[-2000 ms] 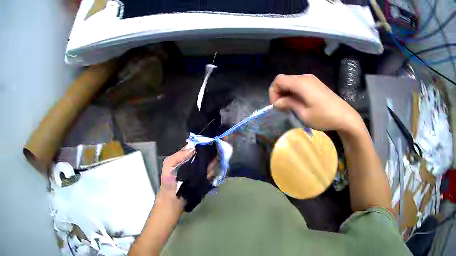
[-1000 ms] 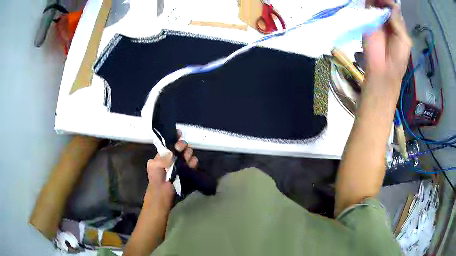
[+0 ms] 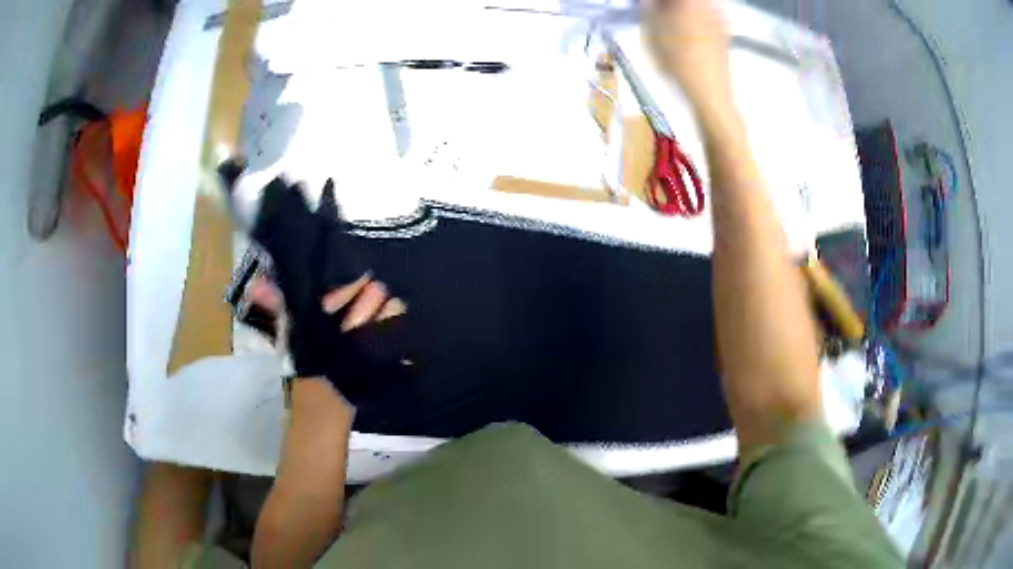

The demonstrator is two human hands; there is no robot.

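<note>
The large black garment panel (image 3: 555, 322) lies on the white table, with speckled edging along its upper left curve. My left hand (image 3: 364, 302) grips a bunched small black piece (image 3: 306, 239) over the panel's left end; its upper tips stick up and are blurred. My right hand (image 3: 686, 33) is stretched to the table's far side, blurred and partly cut off by the top edge. Faint blue-white strands (image 3: 600, 13) show beside it; whether it holds them is unclear. My right forearm covers part of the panel's right end.
Red-handled shears (image 3: 675, 178) lie beyond the panel. A short tan strip (image 3: 544, 189) and slim black scissors (image 3: 455, 67) lie left of them. A long tan strip (image 3: 211, 245) lies at left, a wooden handle (image 3: 833, 300) at right. An orange object (image 3: 128, 145) is off the left edge.
My left hand has lifted the black piece from the table's near edge onto the panel's left end. My right hand has moved to the far side. The long blue-white strand no longer crosses the panel.
</note>
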